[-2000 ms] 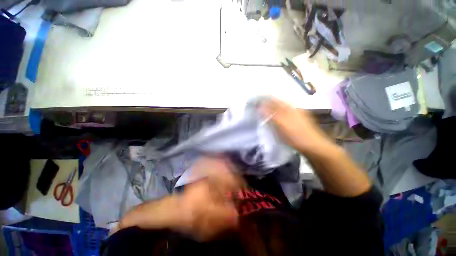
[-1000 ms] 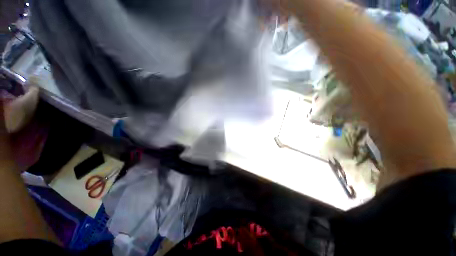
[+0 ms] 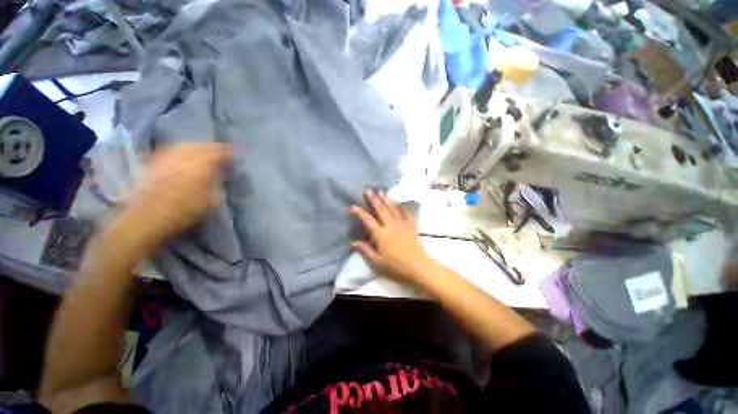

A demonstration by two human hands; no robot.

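Observation:
A large grey garment body (image 3: 283, 154) lies spread over the table left of the sewing machine, its near edge hanging over the table's front edge. My right hand (image 3: 392, 239) lies on the cloth's right side, fingers spread and palm down. My left hand (image 3: 182, 182) is blurred over the cloth's left side; whether its fingers pinch cloth cannot be told. The off-white sewing machine (image 3: 607, 166) stands at the right. Thread snips (image 3: 499, 257) lie on the table right of my right hand.
Grey rounded cut pieces (image 3: 619, 295) with a white label lie at the right. A dark blue box with a round speaker-like disc (image 3: 36, 149) stands at the left. Scrap strips (image 3: 530, 206) lie by the needle area. A yellow-topped thread cone (image 3: 519, 64) and heaped cloth are behind.
The raised grey cloth has come down onto the table. My right hand has lowered onto it, and my left hand has moved from the far left over the cloth. The view has shifted.

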